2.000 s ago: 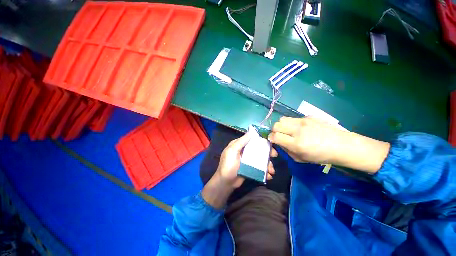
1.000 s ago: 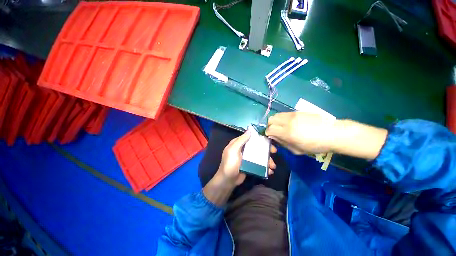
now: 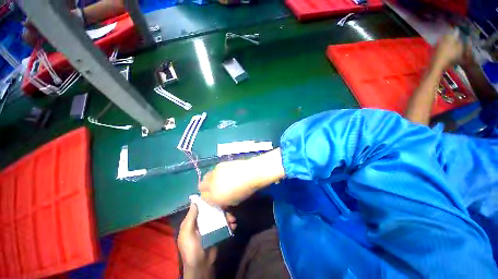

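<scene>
A battery pack (image 3: 212, 219), white-faced with a dark green end, is over my lap at the bench edge. My left hand (image 3: 192, 240) holds it from below and the side, fingers showing at its right edge. My right hand (image 3: 228, 182) is at the pack's wired top end; its fingertips are blurred and what they pinch is hidden. Thin lead wires (image 3: 195, 161) run up from there to white wire ends (image 3: 191, 132) fanned on the green mat. A white strip (image 3: 244, 147) lies beyond my right wrist, partly along a dark strip.
A grey upright (image 3: 104, 73) is bolted to the bench. Red trays stand at left (image 3: 46, 210) and right (image 3: 377, 73). Other packs (image 3: 235, 71) and white wires lie on the mat. Another person's hand (image 3: 449, 50) is at far right, another's arm at upper left.
The view has swung to the right, bringing people and more trays into sight. My left hand still holds the pack and my right hand stays at its wired end.
</scene>
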